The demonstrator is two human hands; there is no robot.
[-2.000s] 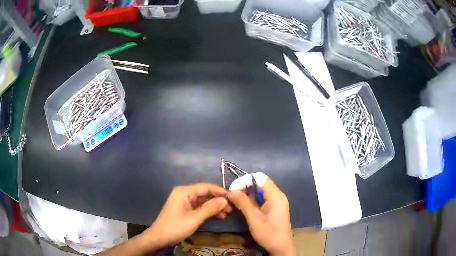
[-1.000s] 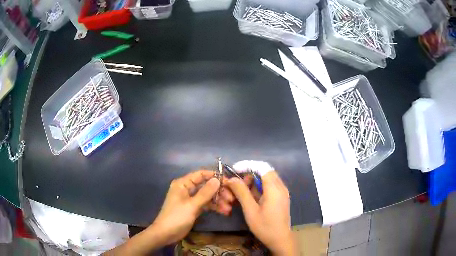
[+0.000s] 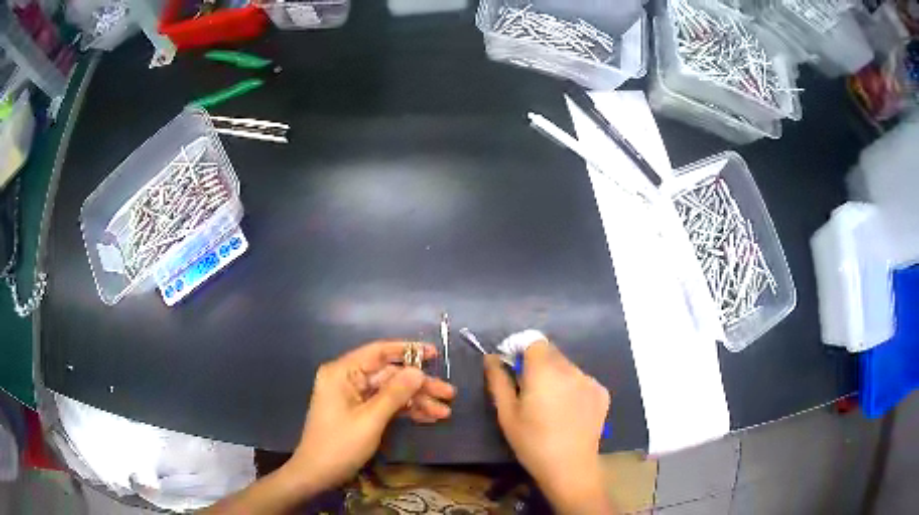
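My left hand [image 3: 368,397] holds small slim metal parts [image 3: 413,355] between thumb and fingers near the front edge of the table. A single slim metal part [image 3: 445,342] stands out just right of my left fingertips; whether they touch it is unclear. My right hand [image 3: 549,407] is closed on a blue-handled tool [image 3: 474,340] whose silver tip points up and left toward that part, without touching it. A white wrap [image 3: 524,342] is at my right fingers and hides part of the tool.
Clear boxes of metal parts stand at left [image 3: 176,216], right [image 3: 720,251] and back right [image 3: 564,40]. A small scale [image 3: 204,266] is by the left box. A paper strip [image 3: 660,302] carries a black pen [image 3: 620,141]. Green-handled pliers [image 3: 237,60] lie back left.
My hands were close together and have moved apart. The tool tip has come away from the parts in my left hand.
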